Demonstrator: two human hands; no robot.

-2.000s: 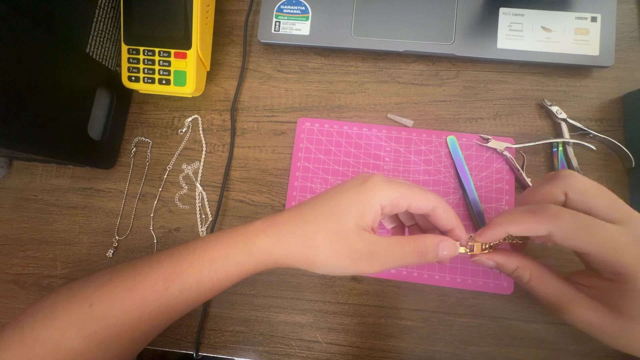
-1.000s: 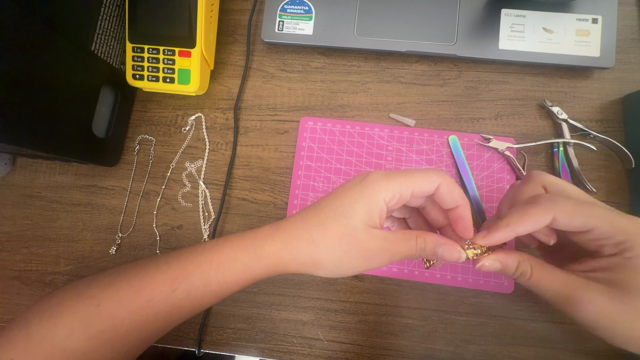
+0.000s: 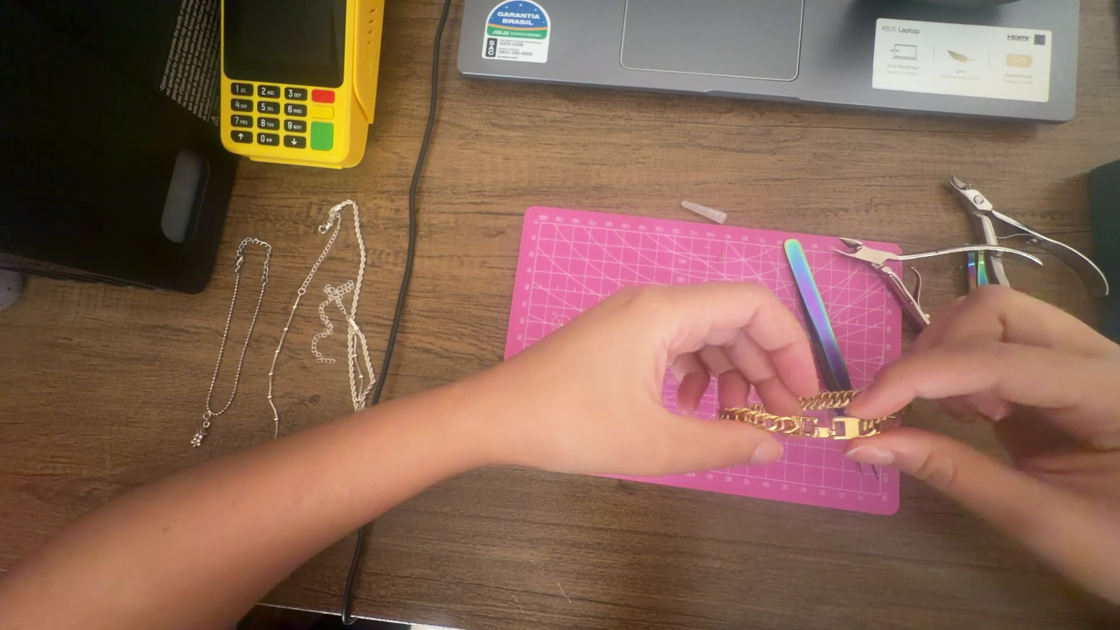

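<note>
A gold-coloured chain bracelet [image 3: 787, 423] is held between both hands above the pink cutting mat [image 3: 604, 254]. My left hand [image 3: 700, 385] pinches its links on the left, and my right hand [image 3: 971, 394] grips it by the clasp at the right. The clasp pieces [image 3: 836, 428] show between my fingertips, and another stretch of chain runs behind them. Iridescent tweezers [image 3: 814, 302] lie on the mat just beyond the bracelet, partly hidden by it. Metal nippers [image 3: 884, 258] rest over the mat's upper right corner.
More nippers [image 3: 989, 219] lie right of the mat, and a small translucent tip [image 3: 703, 212] above it. Silver-coloured chains [image 3: 357, 262] and a necklace [image 3: 229, 341] lie left of a black cable [image 3: 413, 210]. A yellow card terminal [image 3: 354, 105] and a laptop [image 3: 831, 92] stand at the back.
The bracelet was bunched between the fingertips one second ago; now it is stretched out, with its clasp in plain view. My hands have moved slightly apart.
</note>
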